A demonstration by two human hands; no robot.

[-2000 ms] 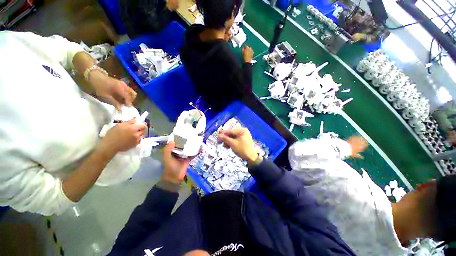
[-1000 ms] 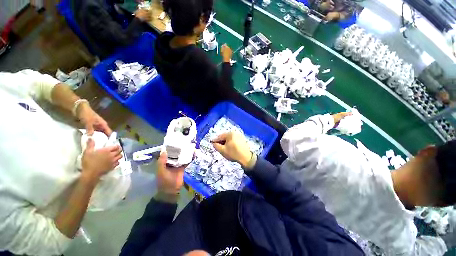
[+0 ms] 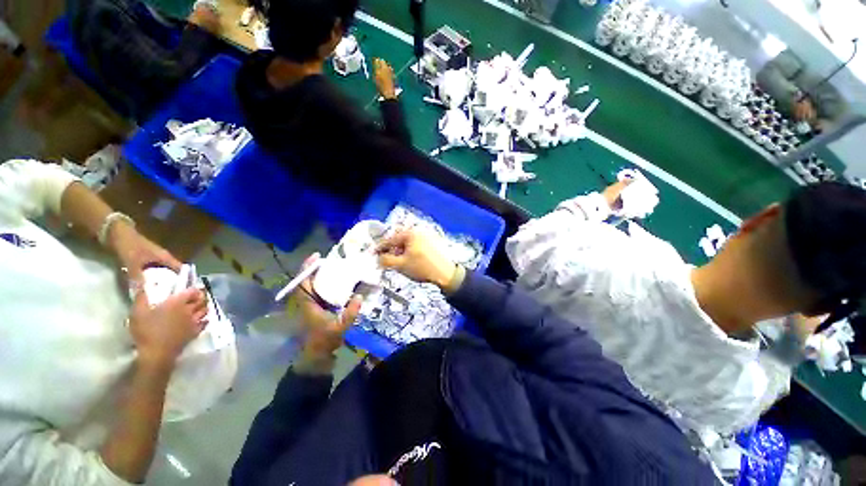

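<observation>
My left hand (image 3: 328,318) holds a white camera housing (image 3: 344,271) from below, tilted, over the left part of the blue crate. The white antenna (image 3: 298,279) points out to the lower left. My right hand (image 3: 415,256) is at the housing's upper right edge, its thumb and fingers pinched together; whether a part is between them cannot be told. The housing's inside is mostly hidden from view. Small pale parts (image 3: 410,318) lie heaped in the blue crate (image 3: 486,226) under my hands.
A worker in white (image 3: 66,361) stands close on the left, another in white (image 3: 608,294) on the right, one in black (image 3: 323,133) ahead. The green bench (image 3: 570,180) bears a heap of white housings (image 3: 513,104). Another blue crate (image 3: 142,157) stands at the upper left.
The housing has tilted over and its antenna now points lower left. My right hand has moved from above the crate's parts to the housing. The view has shifted to the right.
</observation>
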